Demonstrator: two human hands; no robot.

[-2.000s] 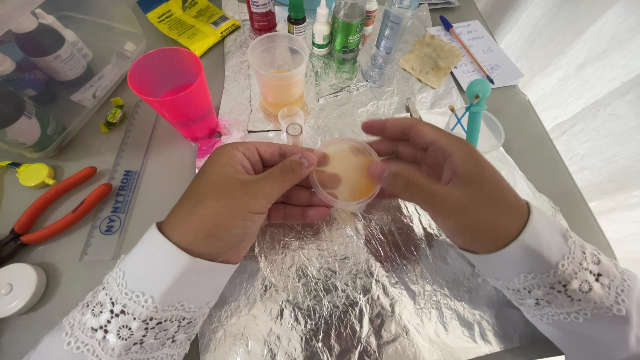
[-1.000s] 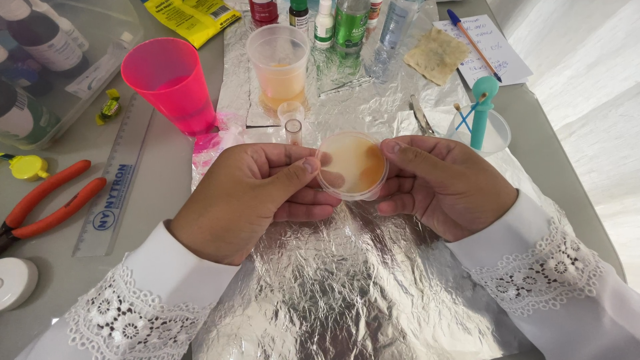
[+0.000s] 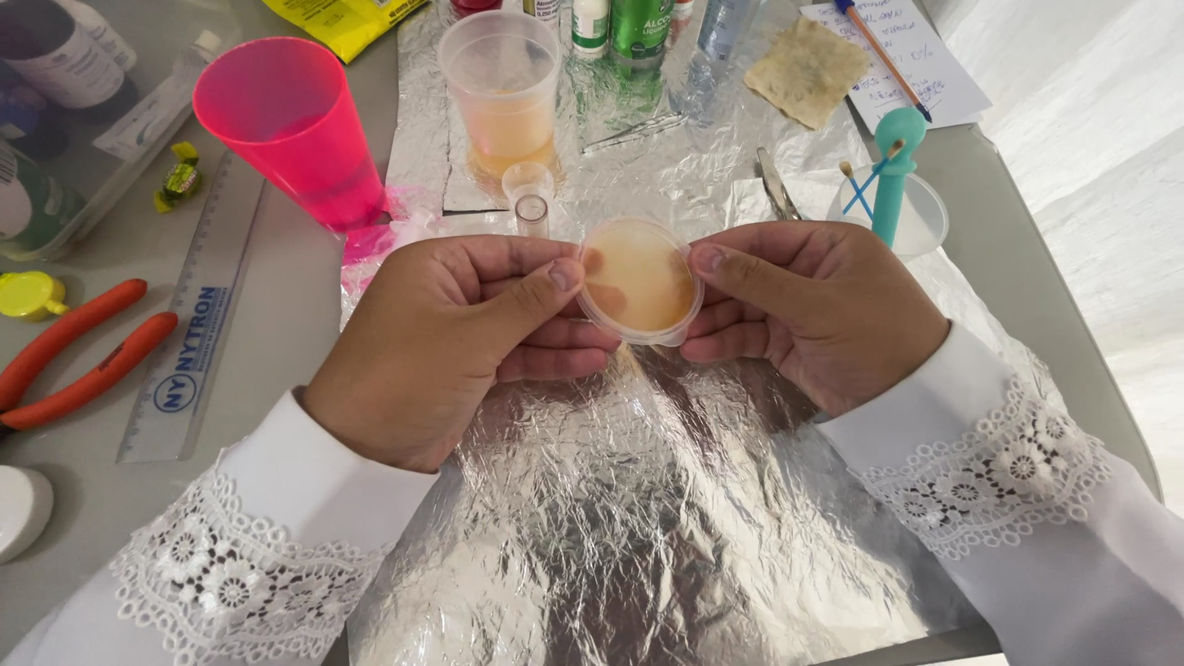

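Observation:
Between both hands, above a sheet of aluminum foil (image 3: 592,518), is a small round clear plastic dish (image 3: 641,277) with a pale yellowish, translucent content. My left hand (image 3: 449,324) pinches its left rim between thumb and fingers. The right rim is gripped by my right hand (image 3: 800,305) in the same way. Fingers show through the dish's left side. Just beyond the left fingers stands a small clear tube (image 3: 531,213). A translucent plastic cup (image 3: 499,83) with yellowish liquid is behind it, and a bright pink cup (image 3: 296,139) stands to the left.
Orange-handled pliers (image 3: 88,361), a clear ruler (image 3: 190,342) and a wrapped candy (image 3: 180,176) lie left. Bottles, including a green one (image 3: 640,28), line the back. At right are a teal stick-like tool (image 3: 894,176), cotton swabs (image 3: 860,192), metal tweezers (image 3: 775,185) and a pen (image 3: 883,55) on paper.
My right hand, its fingers spread over the dish two seconds ago, has moved to the dish's right rim and grips it there. The left hand keeps its hold.

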